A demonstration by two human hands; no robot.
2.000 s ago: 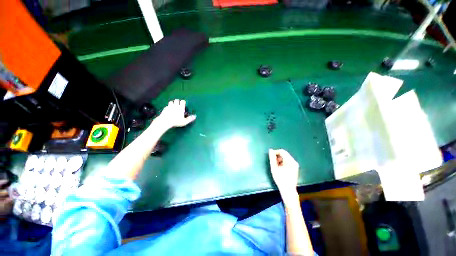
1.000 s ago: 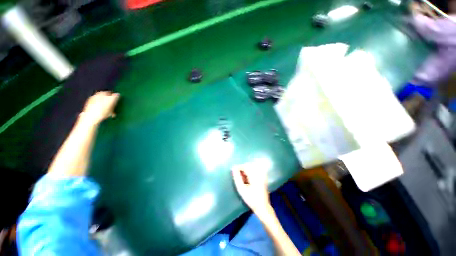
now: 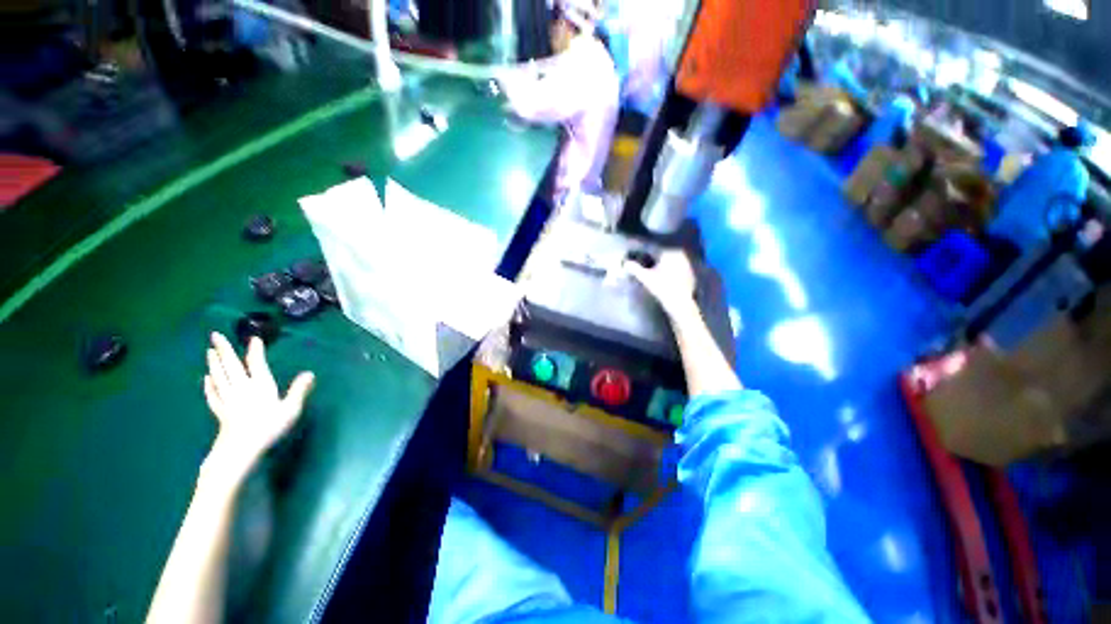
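My left hand is over the green bench, fingers spread and empty, just short of a single black round housing. My right hand is at the metal fixture on the press base, below the silver horn. Its fingertips are on a small dark round piece, which looks like a black housing; the fingers partly cover it. A cluster of black housings lies beside the open white carton.
The press has an orange head, a green button and a red emergency stop. Other housings lie along the bench. A person in pink is behind the carton. A red pallet truck stands at right.
The view has swung right to the press. My right hand has moved from the bench edge to the fixture. My left hand has left the black strip and is open near a housing.
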